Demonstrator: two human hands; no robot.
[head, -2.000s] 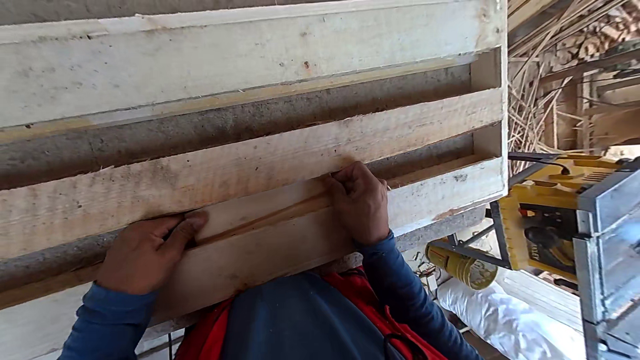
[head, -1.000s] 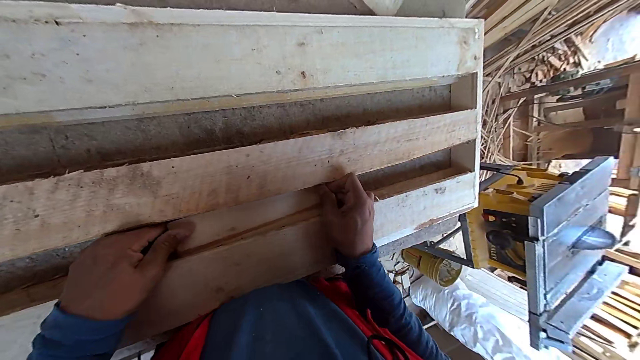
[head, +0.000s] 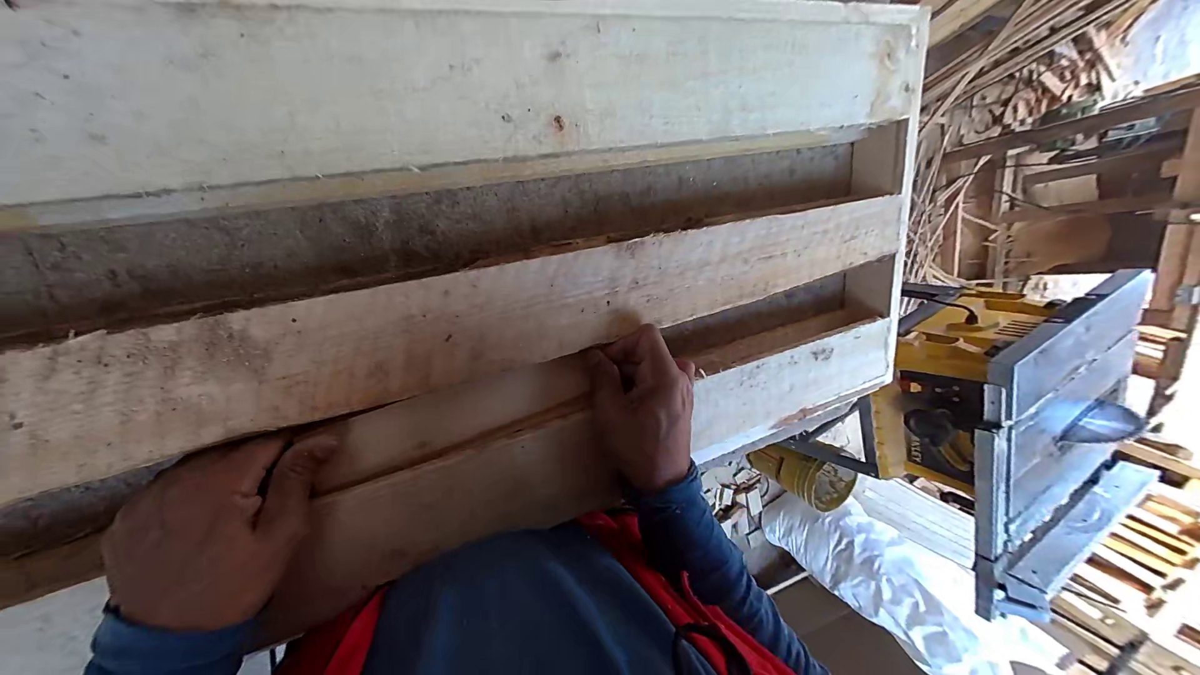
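Note:
A long wooden frame [head: 394, 94] lies across the view, with a narrow plank [head: 600, 281] running lengthwise through it and a dark gap on each side. Along its near edge are a thin wooden strip [head: 450, 417] and, against my body, a wider board [head: 469, 478]. My left hand [head: 211, 525] grips the strip's left part, thumb on top, fingers reaching into the near gap. My right hand [head: 647, 403] pinches the strip's other end beside the near gap, its fingertips partly hidden.
Right of the frame stands a yellow table saw [head: 966, 347] with a grey metal table and a blade. Below it are a yellow bucket [head: 806, 473] and a white plastic sack [head: 872, 572]. Thin wood offcuts [head: 966, 169] are heaped at the upper right.
The view has shifted, showing more of the saw. Both hands stay on the strip with much the same grip.

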